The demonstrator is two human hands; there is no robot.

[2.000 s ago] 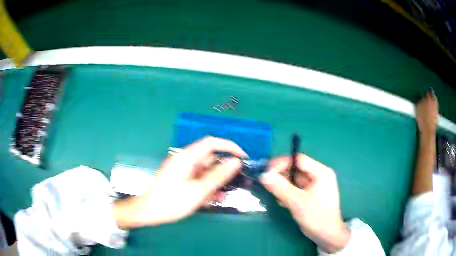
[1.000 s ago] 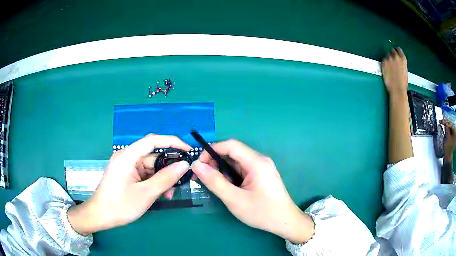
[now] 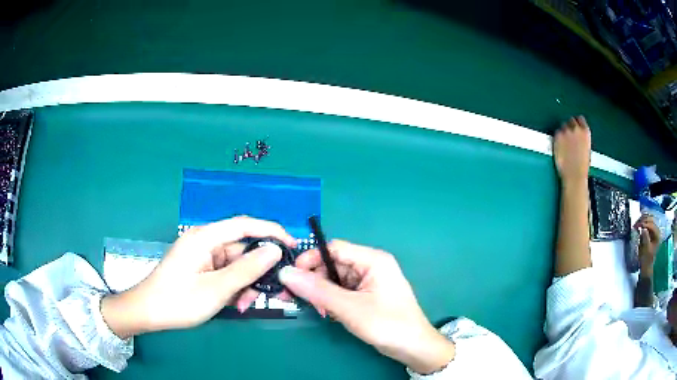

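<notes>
My left hand (image 3: 204, 274) holds a round black housing (image 3: 266, 282), thumb across its top, fingers around its far and lower edges. My right hand (image 3: 364, 293) has its thumb and a finger at the housing's right edge. The slim black tweezers (image 3: 324, 251) rest between the right hand's fingers, one end pointing up and away. Their lower end is hidden in the hand. The blue sheet (image 3: 251, 202) lies flat beyond the hands, with white dots along its near edge. A small pile of dark-red and silver components (image 3: 252, 152) lies beyond it. The housing's inside is mostly covered by my thumbs.
A component tray (image 3: 10, 178) is at the left edge. A clear bag (image 3: 133, 263) with white inside and a dark strip (image 3: 256, 313) lie under and near my hands. At the right, another person's arm (image 3: 573, 215) reaches to the white strip (image 3: 356, 102), beside a black parts tray (image 3: 610, 211).
The view has shifted slightly. My left thumb now covers more of the housing's inside. My right thumb sits further over the housing's edge, and the tweezers stand more upright.
</notes>
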